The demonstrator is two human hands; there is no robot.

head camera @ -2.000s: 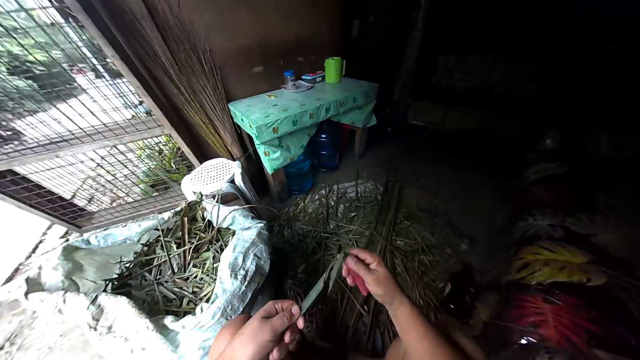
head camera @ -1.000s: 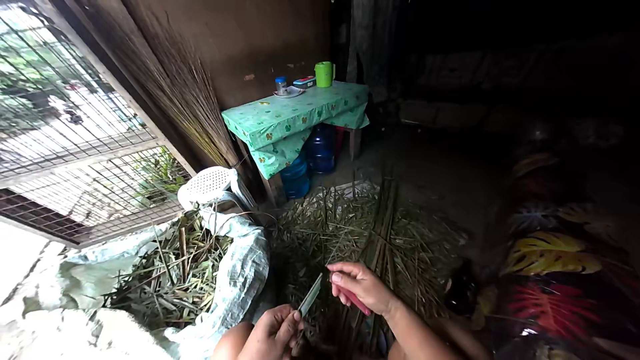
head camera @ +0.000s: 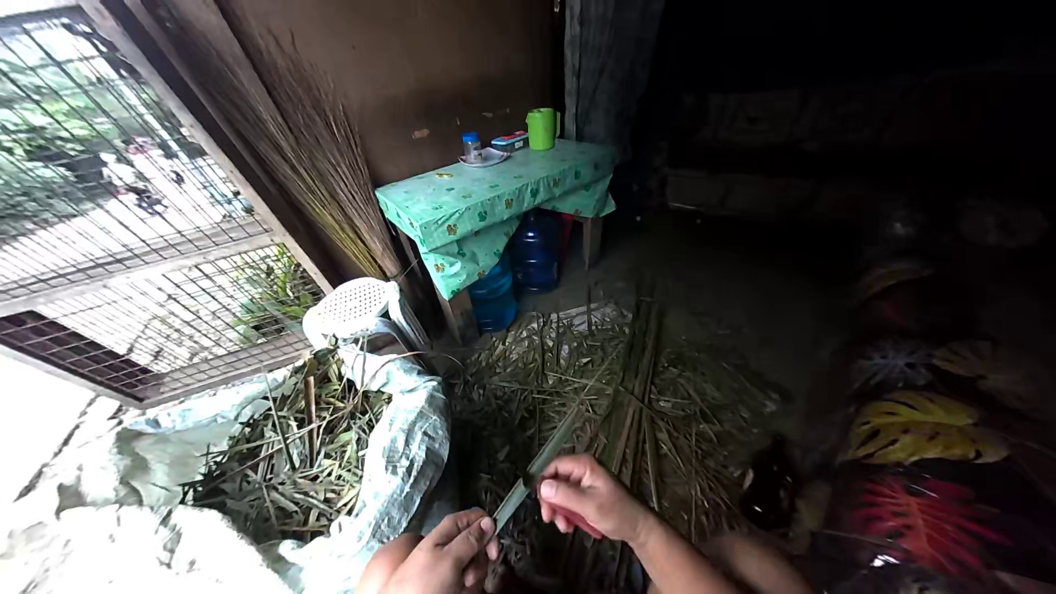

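Observation:
My left hand [head camera: 458,544], at the bottom centre, pinches the lower end of a long green leaf strip [head camera: 536,466] between thumb and fingers. The strip slants up and to the right over the pile. My right hand [head camera: 590,499] is curled beside the strip, fingertips at its edge, with a red handle-like item [head camera: 582,521] in its palm; the rest of that item is hidden. Below and beyond the hands lies a pile of cut leaves and long stalks [head camera: 635,388] on the floor. Left of my hands, a white woven sack [head camera: 412,445] holds leaf scraps [head camera: 289,462].
A small table with a green patterned cloth [head camera: 495,194] carries a green pitcher [head camera: 542,129] and a blue-lidded jar [head camera: 472,147]. Blue water jugs [head camera: 536,252] stand underneath. Nearby are a white plastic stool [head camera: 355,309], upright bundled sticks [head camera: 330,173] and a wire-mesh door [head camera: 124,198]. Leaf-patterned covering [head camera: 924,429] lies right.
The leaf strip now extends farther up and right past my right hand than one second ago. Both hands stay close together.

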